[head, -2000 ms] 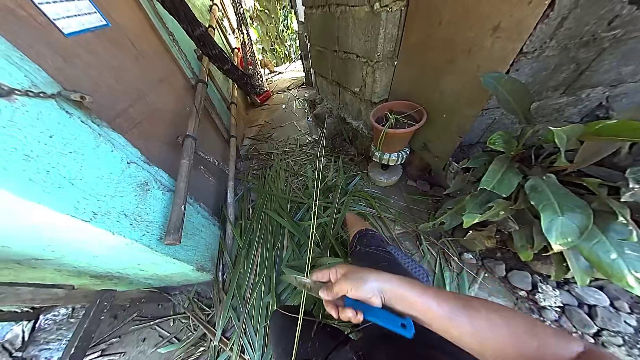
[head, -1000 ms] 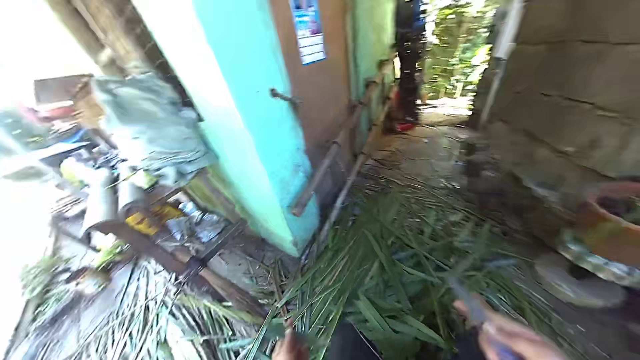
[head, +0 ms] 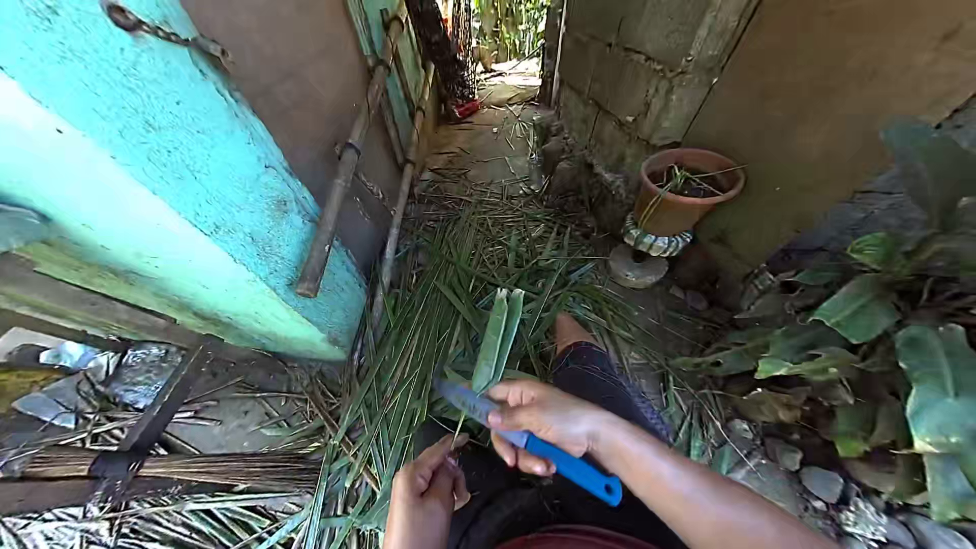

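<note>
My right hand [head: 534, 427] is closed around a knife with a blue handle [head: 576, 471]; its blade points up and left. A folded green palm leaflet [head: 497, 343] rises just beyond the right fingers, close to the blade. At the lower middle, my left hand [head: 431, 488] pinches a thin strip, seemingly the midrib end of a leaflet, between thumb and fingers, below the knife tip. Beneath and beyond both hands lies a pile of long green palm leaflets [head: 427, 328] on the ground.
A turquoise wall [head: 206, 168] with bamboo poles [head: 343, 175] stands at left. To the right are a terracotta pot [head: 671, 206] on a stand, leafy plants [head: 862, 305] and stones [head: 822, 483]. A bundle of thin sticks [head: 213, 469] lies lower left. A narrow path [head: 480, 145] runs ahead.
The left hand has come in beside the right hand. A folded leaflet now stands by the knife. The view swung left, then back.
</note>
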